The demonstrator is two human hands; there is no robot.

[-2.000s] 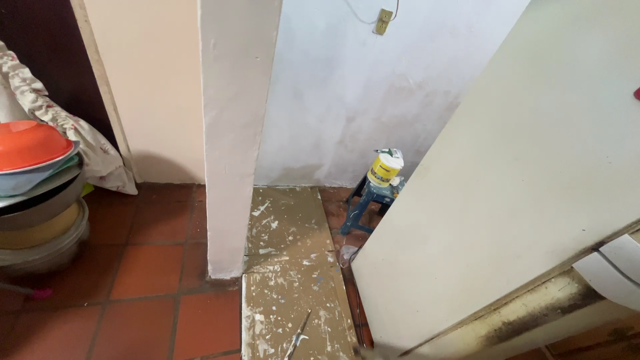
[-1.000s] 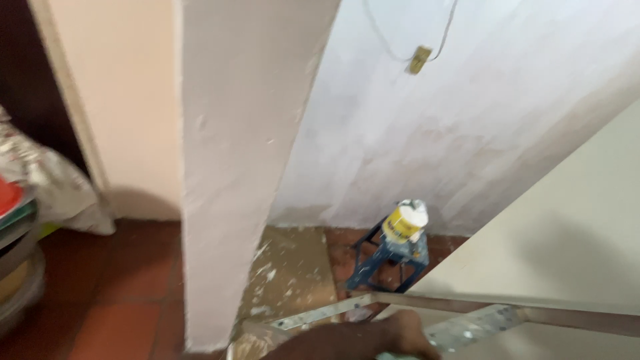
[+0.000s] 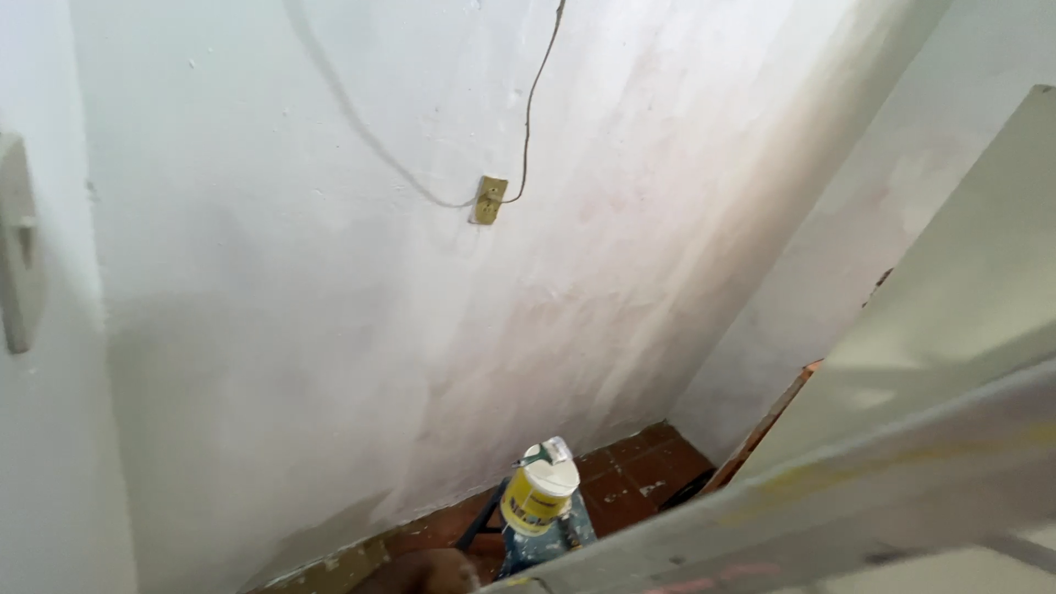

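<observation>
At the bottom edge, what looks like part of my left hand (image 3: 421, 573) shows, blurred and cut off, beside the lower end of a long paint-stained rail or board (image 3: 792, 495). Whether it grips the rail cannot be told. My right hand is out of view. Past the rail, a yellow and white paint bucket (image 3: 532, 503) stands on a small blue paint-spattered stool (image 3: 549, 544). A paintbrush (image 3: 549, 452) with a green handle lies across the bucket's white lid. Another slim tool (image 3: 570, 532) lies on the stool beside the bucket.
A patchy whitish wall (image 3: 330, 272) fills the background, with a yellowish electrical outlet (image 3: 489, 200) and a thin cable (image 3: 528, 107) running up from it. A switch plate (image 3: 18, 243) is at far left. A pale panel (image 3: 932, 330) leans at right over red floor tiles (image 3: 627, 478).
The view has swung up and right, onto the wall. The paint-spattered metal bars and the hand beside them, seen a second ago, were absent two seconds ago; the hand is now mostly out of frame.
</observation>
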